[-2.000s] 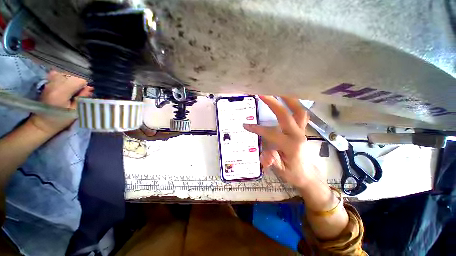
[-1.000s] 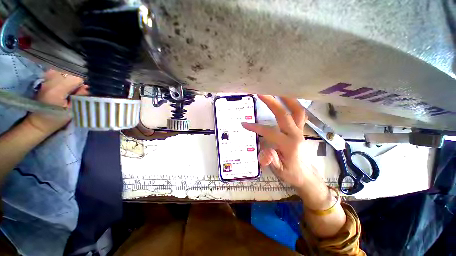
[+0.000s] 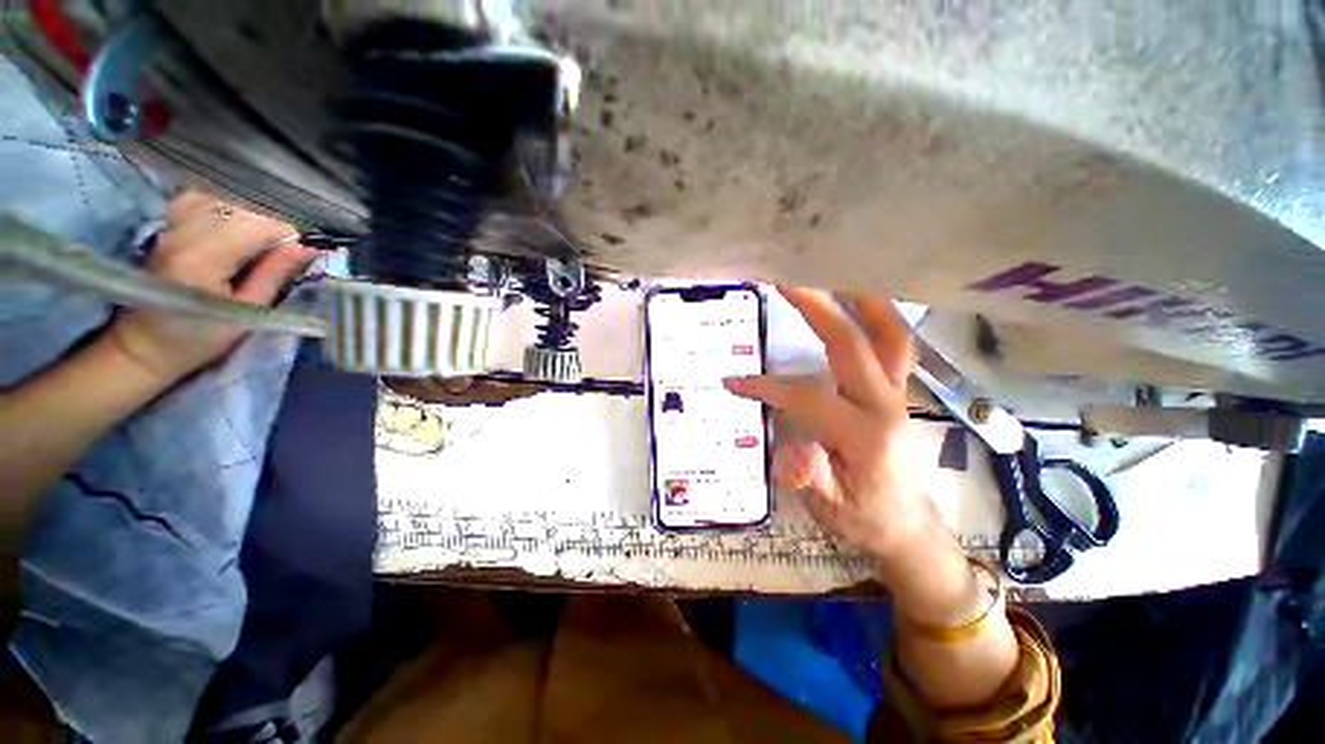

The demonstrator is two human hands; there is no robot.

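A smartphone point(image 3: 708, 422) lies flat on the white machine table with its screen lit white and pink. My right hand point(image 3: 850, 422) is over its right edge, fingers apart, with one fingertip at the screen; it holds nothing. My left hand point(image 3: 218, 276) is at the left on pale grey-blue cloth point(image 3: 138, 538), its fingers bent and partly behind a blurred pale strip. Whether it grips the cloth cannot be told. A dark cloth panel point(image 3: 313, 509) hangs beside the pale cloth over the table's left end.
The cream machine head point(image 3: 872, 160) fills the top of the view. A large ribbed knob point(image 3: 414, 332) is close at left, a smaller one point(image 3: 552, 364) beyond. Black-handled shears point(image 3: 1035, 494) lie right of my right hand. Ruler marks point(image 3: 581, 541) run along the table's front edge.
The view has shifted slightly, so the phone, table and shears appear a little further right. My right hand keeps its pose at the phone; my left hand stays on the cloth.
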